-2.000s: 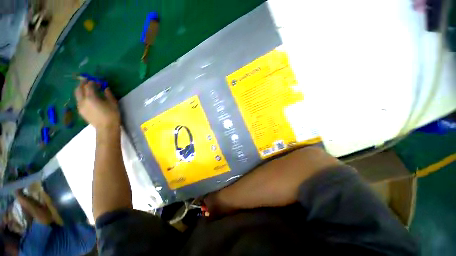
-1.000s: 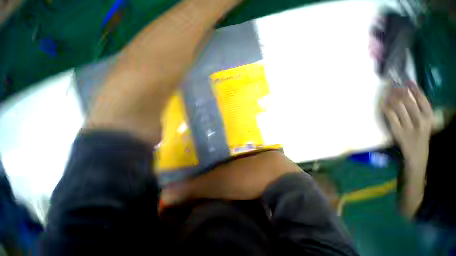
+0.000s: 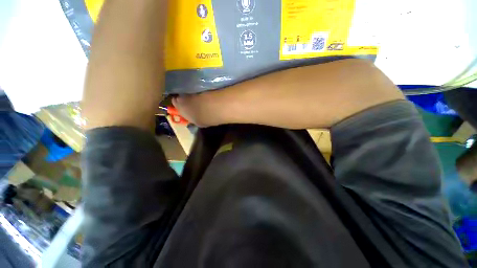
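My right hand (image 3: 189, 110) is at the front edge of the worktop, partly hidden under it. It is closed around an orange-handled tool (image 3: 177, 116), of which only a bit of the orange grip shows. My left forearm reaches up across the sheet and out of the top of the picture, so my left hand is not in view. The printed packaging sheet (image 3: 255, 62), grey with two yellow panels, lies on the white worktop under my forearms.
The white worktop (image 3: 418, 44) extends to both sides. Below its left edge are a shiny yellowish plastic package (image 3: 65, 124) and brown cardboard boxes. Blue items lie below the right edge. Part of another person shows at the far right edge.
The view has tilted down towards my lap. The other person's hand on the right part of the worktop has left the view. My right hand still holds the orange tool low at the edge.
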